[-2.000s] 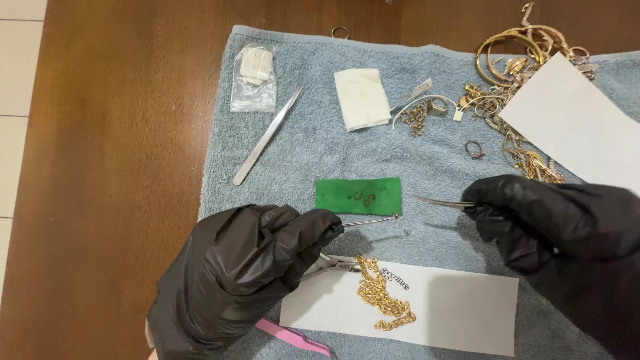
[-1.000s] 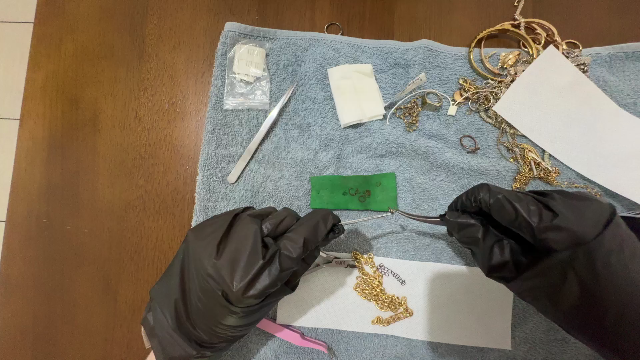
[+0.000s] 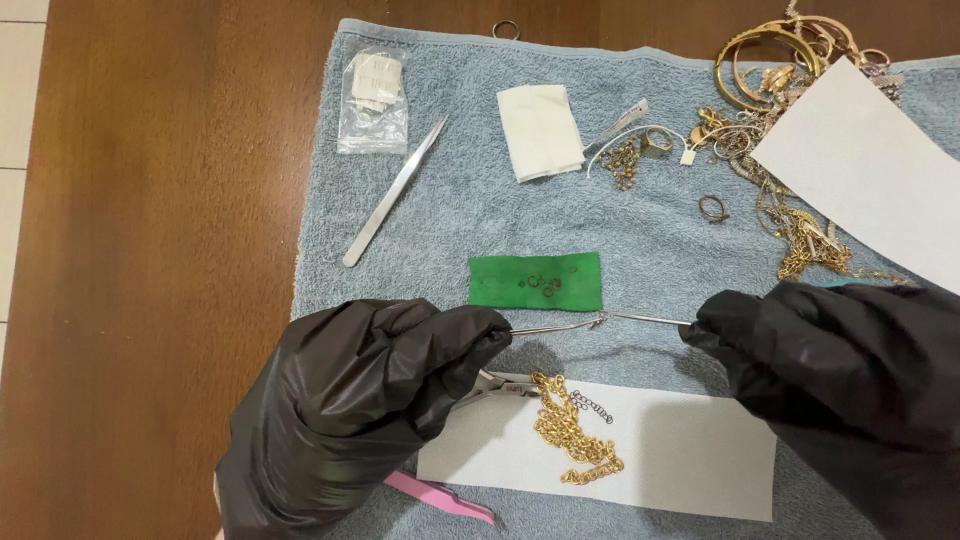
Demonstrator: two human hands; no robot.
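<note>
My left hand (image 3: pixel 367 397), in a black glove, grips thin metal tweezers (image 3: pixel 555 328) that point right. From the other side my right hand (image 3: pixel 810 382), also gloved in black, holds a second slender metal tool (image 3: pixel 649 318), its kind unclear. Both tips meet at a tiny metal piece (image 3: pixel 598 321), just below the lower right corner of a green strip (image 3: pixel 491 283) that bears several small rings. Beneath, a gold-coloured chain (image 3: pixel 574 435) and a short dark chain (image 3: pixel 592 407) lie on a white sheet (image 3: pixel 705 457). Metal pliers (image 3: pixel 504 386) are partly hidden by my left hand.
On the blue towel (image 3: pixel 465 217) lie silver tweezers (image 3: pixel 394 195), a plastic bag (image 3: pixel 373 131), a folded white cloth or paper (image 3: pixel 540 135), a ring (image 3: pixel 712 209) and pink tweezers (image 3: pixel 442 499). Tangled jewellery (image 3: pixel 814 240) and bangles (image 3: pixel 724 67) lie by a white sheet (image 3: pixel 870 165) at the upper right.
Two seconds ago the two tool tips were apart; they now meet at the tiny piece. My right hand has moved left relative to the green strip since then.
</note>
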